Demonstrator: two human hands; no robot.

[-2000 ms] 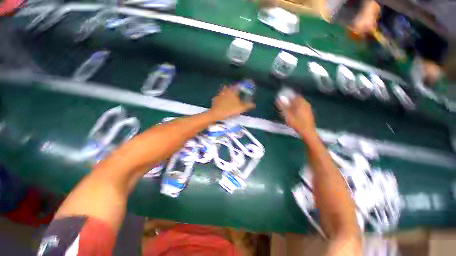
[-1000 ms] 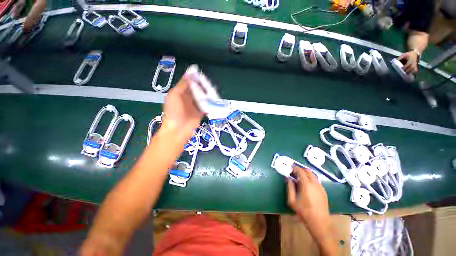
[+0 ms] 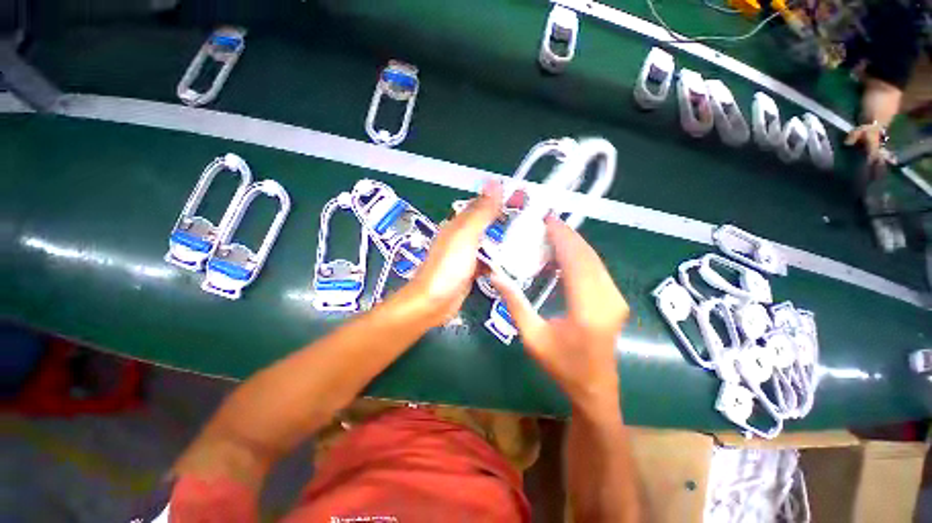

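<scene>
My left hand [image 3: 462, 248] holds a blue-marked unit [image 3: 498, 227] by its wide end, in front of me at the pale divider strip. My right hand [image 3: 572, 306] holds a plain white loop part [image 3: 525, 241] against it. The plain part is blurred, and its loop points up and right. The two parts overlap, so whether they are joined cannot be told. Several blue-marked units [image 3: 340, 283] lie on the near green ledge, some partly hidden by my hands. A pile of plain white loop parts [image 3: 756, 360] lies at the right.
The divider strip [image 3: 307, 146] runs between ledge and conveyor belt [image 3: 307, 61]. Two blue-marked units [image 3: 394, 101] and several closed units [image 3: 655, 79] lie on the belt. A person's hand [image 3: 871, 139] is at the upper right. An open carton [image 3: 664, 475] with white parts stands below the ledge.
My right hand has lifted a plain loop part from the ledge and brought it to the centre. My left hand has moved right with its unit, and both hands now meet. The view has shifted.
</scene>
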